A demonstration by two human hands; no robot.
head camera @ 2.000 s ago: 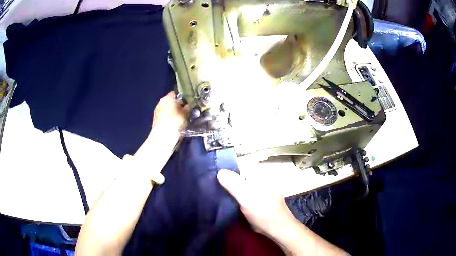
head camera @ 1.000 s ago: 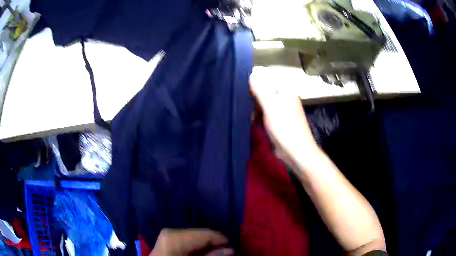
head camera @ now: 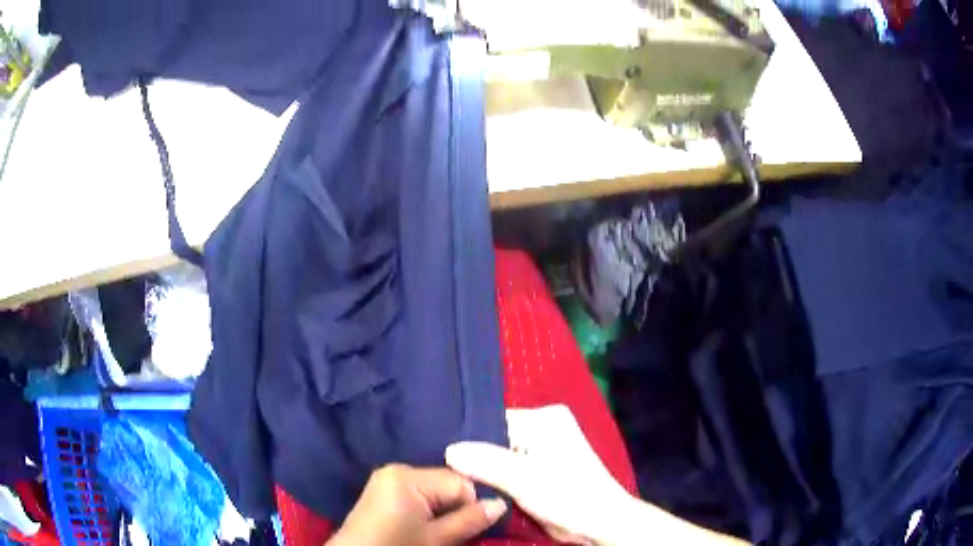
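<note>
A dark navy garment piece (head camera: 352, 277) hangs from the presser foot area (head camera: 432, 11) at the top edge down over the red-clothed lap (head camera: 549, 352). Its straight folded hem (head camera: 469, 213) runs along its right edge. My left hand (head camera: 421, 510) and my right hand (head camera: 544, 475) meet at the hem's lower end, both gripping the cloth there with fingers and thumbs. The olive-green sewing machine (head camera: 683, 85) is cut off by the top edge.
A navy garment stack (head camera: 203, 43) lies on the white table (head camera: 85, 192), with a dark cord (head camera: 163, 160) hanging over its edge. A bent dark lever (head camera: 742, 176) sticks out below the machine. A blue crate (head camera: 75, 469) stands lower left. More navy cloth (head camera: 886, 341) hangs at right.
The view has tilted down from the machine to the lap. My left hand has left the presser foot area, and my right hand has moved down the hem to join it at the lower end.
</note>
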